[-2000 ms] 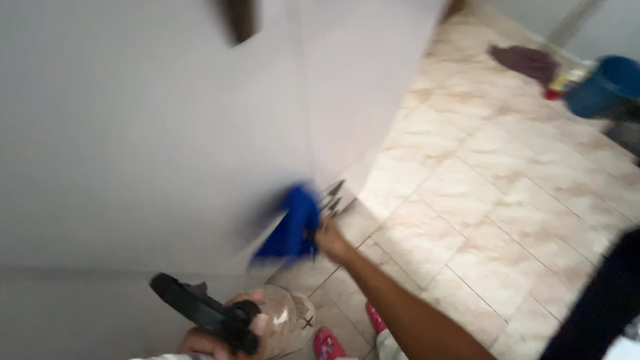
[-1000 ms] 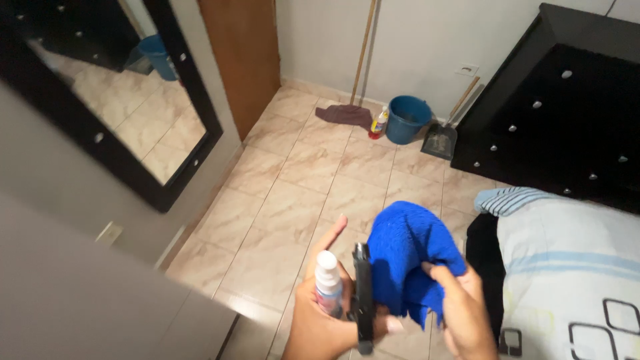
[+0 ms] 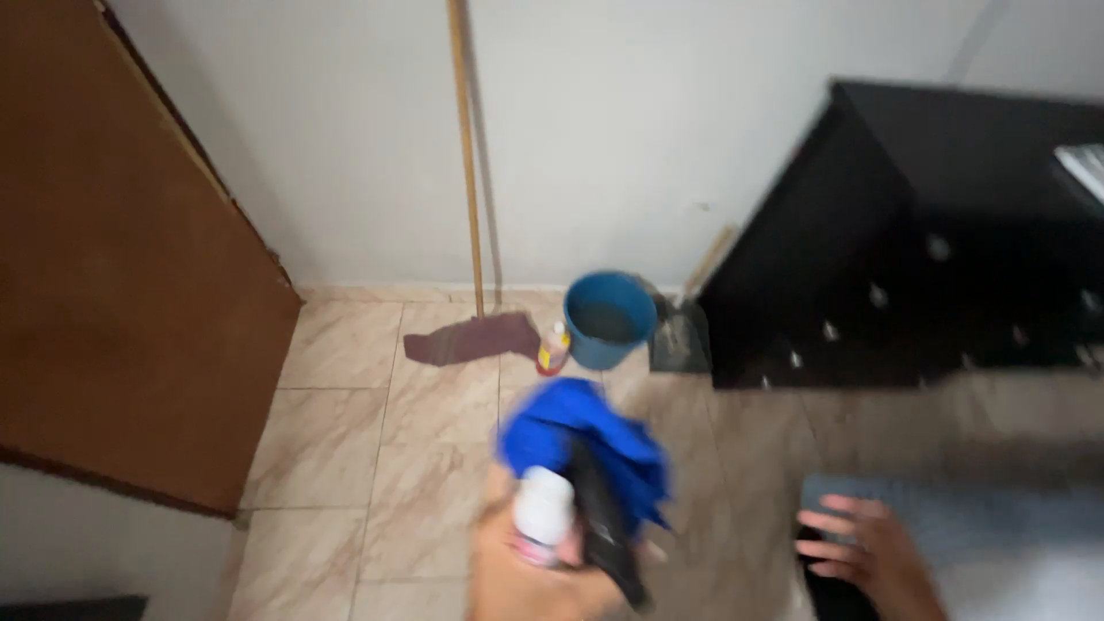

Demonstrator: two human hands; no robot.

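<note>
My left hand (image 3: pixel 539 569), low in the middle of the head view, holds a bunch of things together. Among them are a small bottle with a white cap (image 3: pixel 543 507), a black object (image 3: pixel 604 526) that blur keeps me from naming, and a crumpled blue cloth (image 3: pixel 595 440) on the far side. To the right, my right hand (image 3: pixel 862 548) is empty with its fingers spread, over the edge of the bed cover (image 3: pixel 975 517). Both hands are somewhat blurred.
Against the far wall stand a mop (image 3: pixel 470 339) with a wooden handle, a bottle with reddish liquid (image 3: pixel 553 349), a blue bucket (image 3: pixel 609 319) and a dustpan (image 3: pixel 680 341). A brown door (image 3: pixel 129 259) is at the left, a black dresser (image 3: pixel 828 285) at the right.
My right hand has let go of the blue cloth and moved away to the right. The cloth is now with my left hand. The view has swung toward the mop and bucket.
</note>
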